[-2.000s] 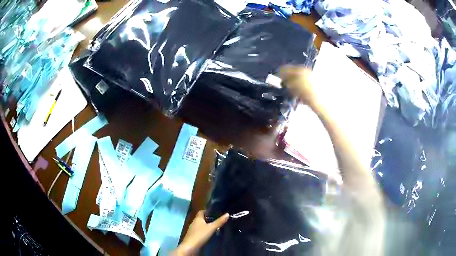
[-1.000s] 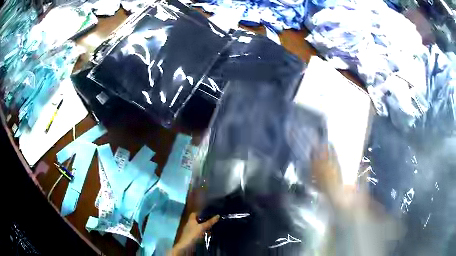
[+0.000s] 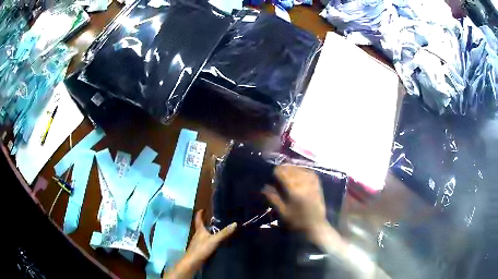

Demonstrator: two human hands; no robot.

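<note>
A dark garment pack in clear film (image 3: 248, 182) lies in front of me, with glare streaks on it. My left hand (image 3: 205, 242) is at its left edge, thumb over the top and the edge between thumb and fingers; some fingers are hidden. My right hand (image 3: 297, 199), blurred, lies over the upper middle of the pack with its thumb apart from the fingers. Its wrist covers part of the pack. Bagged dark garments (image 3: 164, 49) overlap at the far left, and another bagged garment (image 3: 262, 52) lies beside them.
A flat white bag stack with a red edge (image 3: 347, 109) lies right of centre. Pale blue label strips (image 3: 177, 185) lie at left. A yellow pencil (image 3: 48, 126) rests on white paper (image 3: 33, 150). Crumpled whitish wrapping (image 3: 431, 54) is at far right. Glossy dark packs (image 3: 437, 158) lie at right.
My right hand has come from the far bagged garment, past the white stack's side, onto the near pack. The blurred dark sheet between them is gone. My left hand stays at the pack's edge.
</note>
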